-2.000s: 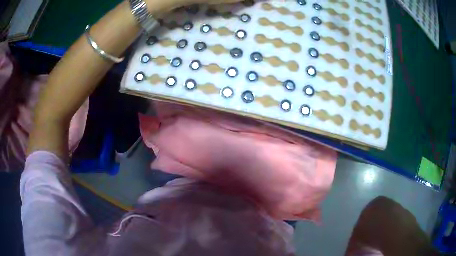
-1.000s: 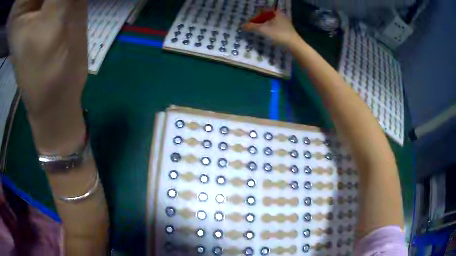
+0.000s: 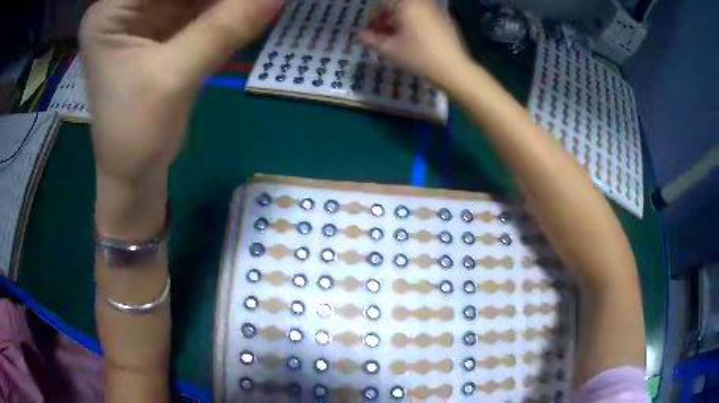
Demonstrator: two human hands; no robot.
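The near white tray (image 3: 378,311) lies in front of me. It has rows of tan linked-circle positions. Silver-rimmed discs sit at many ends; several positions in the third column have no discs. My left hand (image 3: 158,71), with two silver bracelets, is raised close to the camera at upper left. Its fingers are cut off by the top edge, so what it holds is hidden. My right hand (image 3: 406,39) is over the far tray (image 3: 272,69) and blurred. Something reddish shows at its fingers, but I cannot tell if it is held.
Another tray (image 3: 591,118) stands at the right, with a white socket box (image 3: 627,31) and a shiny, blurred bundle (image 3: 504,25) behind. More white trays (image 3: 27,146) lie at the left. The mat is green with blue tape. Pink clothing (image 3: 24,346) shows at lower left.
My head view has swung up from the near tray to the whole table. In the last second my left hand moved right and my right hand shifted slightly left over the far tray.
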